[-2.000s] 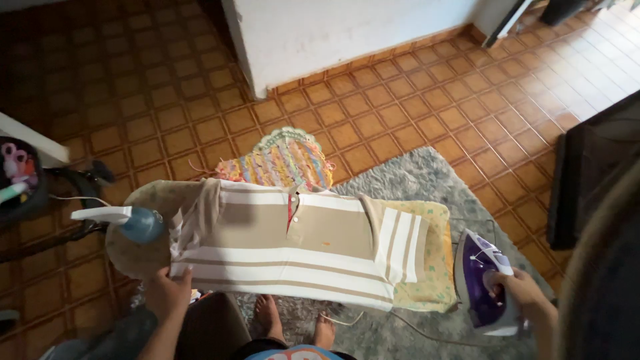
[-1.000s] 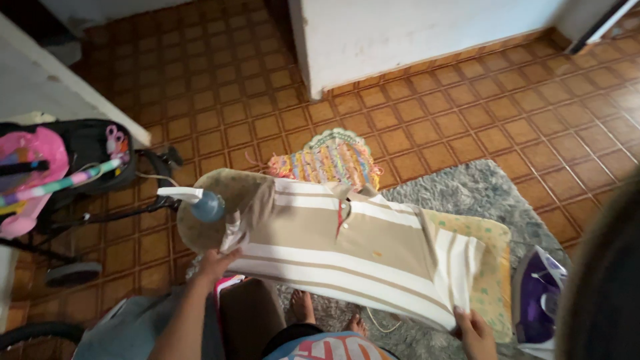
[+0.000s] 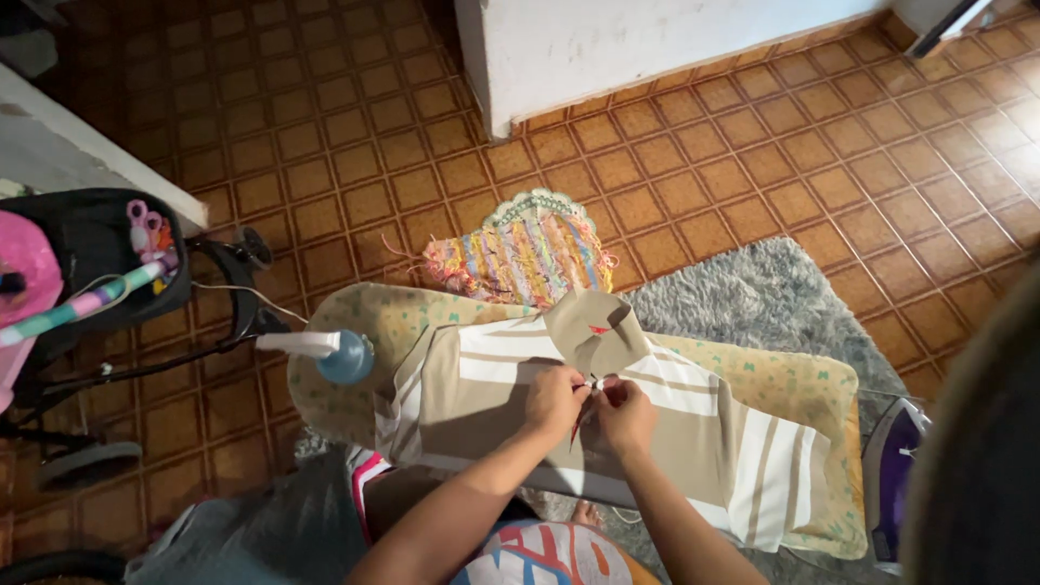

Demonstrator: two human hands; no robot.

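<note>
A beige and white striped collared shirt point(image 3: 487, 410) lies spread over an ironing board with a patterned cover point(image 3: 821, 378). At the shirt's front opening, just below the collar, my left hand point(image 3: 556, 400) pinches one edge of the placket. Close beside it on the right, my right hand point(image 3: 626, 413) pinches the other edge. Red fabric shows inside the opening. On the board's left end is a blue spray bottle with a white head point(image 3: 348, 357). A purple and white iron point(image 3: 894, 479) stands past the board's right end, partly hidden by a dark shape.
A black stroller point(image 3: 101, 236) with pink items and toys stands at the left. Beyond the board lie a multicoloured woven rug point(image 3: 524, 256) and a grey shaggy rug point(image 3: 756, 284) on brown tiles. A white wall corner point(image 3: 496, 73) rises behind. Grey cloth point(image 3: 252, 520) hangs at lower left.
My right hand was on the iron, then at the shirt's lower right; now it is at the placket. My left hand has moved from the shirt's left side to the placket. The collar now stands up.
</note>
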